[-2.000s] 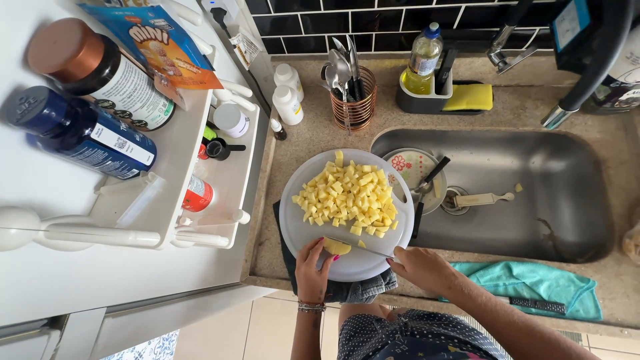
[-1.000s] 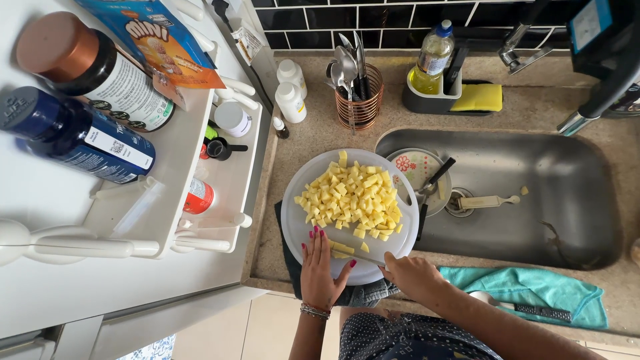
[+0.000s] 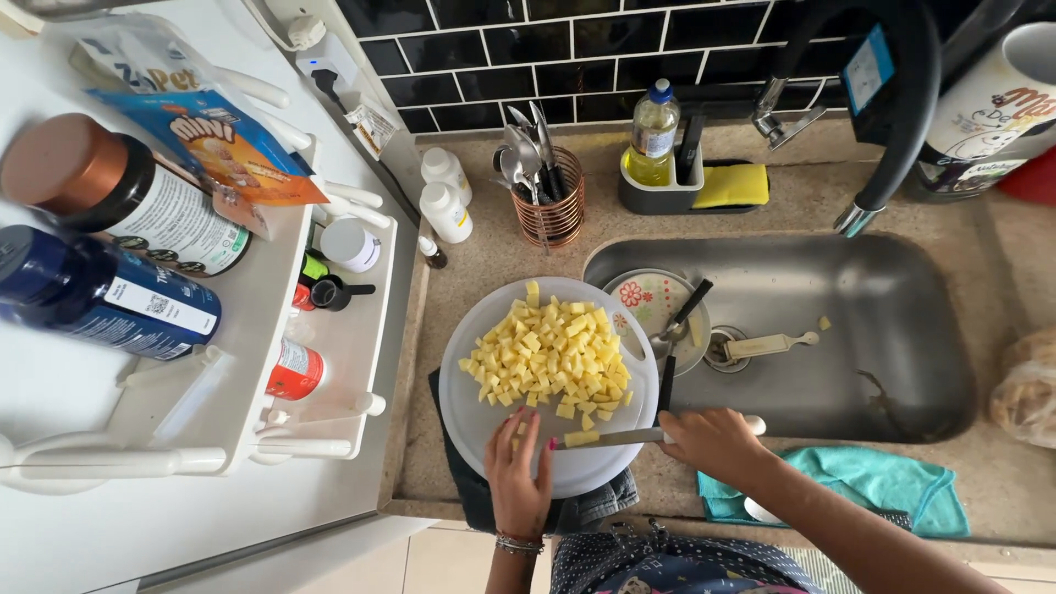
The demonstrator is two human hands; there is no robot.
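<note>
A round white cutting board (image 3: 478,437) lies on the stone counter, bearing a heap of diced pale-yellow potato (image 3: 549,351). My right hand (image 3: 714,441) is shut on the handle of a kitchen knife (image 3: 619,438), whose blade lies across the board's lower part, pointing left. A potato piece (image 3: 582,439) is against the blade. My left hand (image 3: 520,466) rests at the board's lower left, fingers over some potato; how firmly it holds any is hidden. Its thumb is near the knife tip.
Right of the board is a steel sink (image 3: 841,330) holding a plate (image 3: 652,301) and cutlery. Behind stand a copper wire cutlery holder (image 3: 551,202), white bottles (image 3: 445,212) and a soap caddy (image 3: 660,194). A teal cloth (image 3: 874,478) lies at the front; shelves (image 3: 231,396) are at left.
The knife and my right hand have moved a little off my left hand's fingers. The long potato piece under my left hand one second ago is now not seen whole; a piece lies by the blade.
</note>
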